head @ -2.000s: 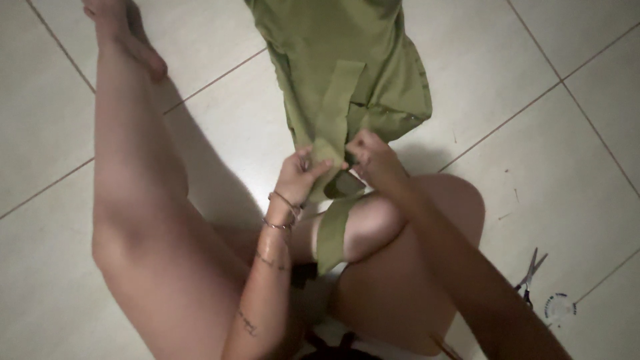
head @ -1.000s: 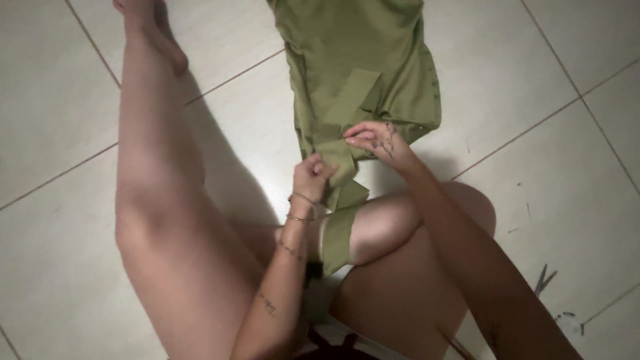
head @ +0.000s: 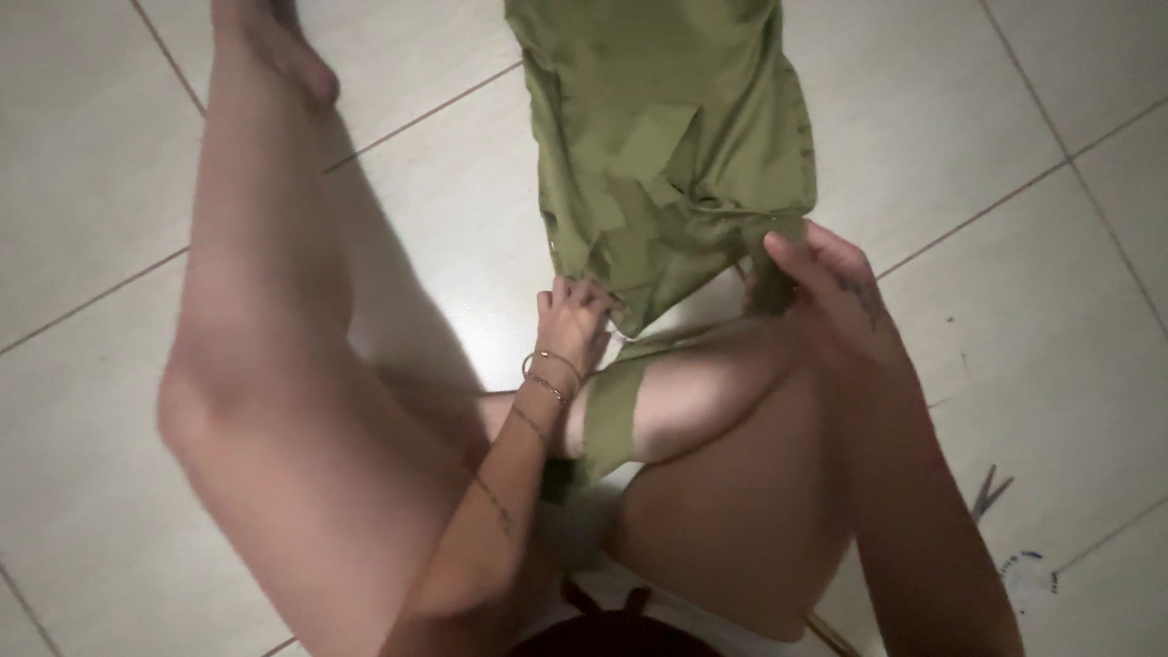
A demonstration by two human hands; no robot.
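Note:
A green cloth garment (head: 657,82) lies on the floor beyond my folded leg, creased and bunched at its near end. My left hand (head: 575,315) holds the garment's near lower left edge, with its fingers curled at the cloth. My right hand (head: 826,283) grips a piece of the green cloth at the lower right corner, thumb on top. A green fabric strip (head: 613,415) lies across my folded leg, and part of it runs behind my left wrist. How the strip joins the garment cannot be told.
Scissors (head: 990,493) lie on the tiled floor (head: 1022,301) by my right forearm, partly hidden. Beside them sits a round clear container of pins or the like (head: 1029,579), blurred. My other leg (head: 265,274) stretches forward at the left.
My hands were close together at the cloth's near end and are now apart. My right hand has moved right, drawing cloth with it. The garment's near end is spread wider.

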